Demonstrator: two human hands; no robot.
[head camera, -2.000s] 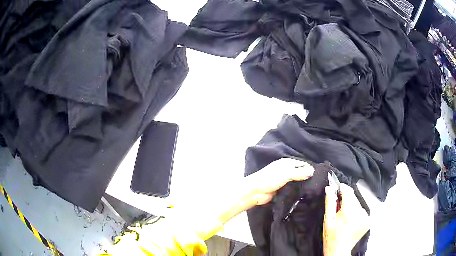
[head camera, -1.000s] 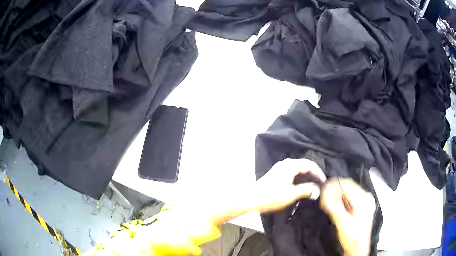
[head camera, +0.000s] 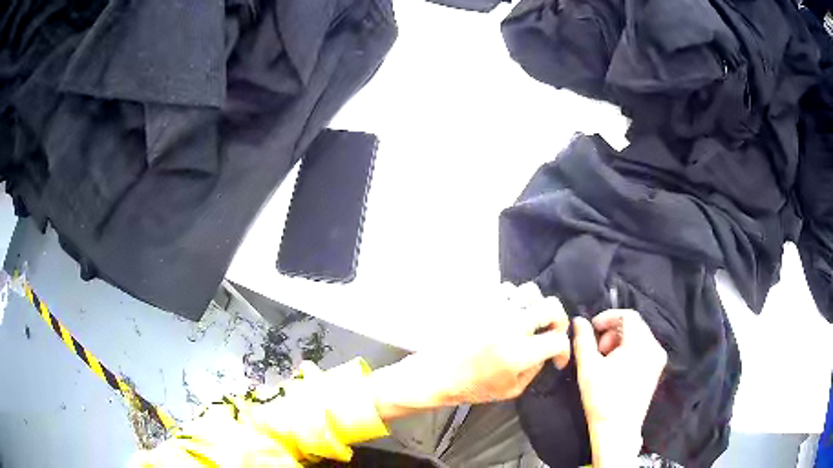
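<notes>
Black shorts (head camera: 694, 366) lie bunched at the table's front edge, partly under my hands and hanging toward me. My left hand (head camera: 525, 343) has its thumb and fingers closed on a bit of the dark cloth. My right hand (head camera: 616, 356) is right beside it, fingers curled, thumb toward the left fingertips. A small pale metal piece, probably the blades of thread snips (head camera: 614, 297), shows above the right fingers; the rest is hidden. Which part of the shorts is pinched cannot be told.
A dark garment pile (head camera: 173, 164) covers the left, and another (head camera: 722, 119) the right. A black smartphone (head camera: 329, 206) lies on the white tabletop (head camera: 438, 183) between them. Yellow-black tape (head camera: 78, 347) and thread scraps (head camera: 274, 352) are on the grey floor at lower left.
The view has shifted, so the phone and piles sit higher and further right. The hands have come together at the cloth, and the shorts now spread out to the right of my right hand.
</notes>
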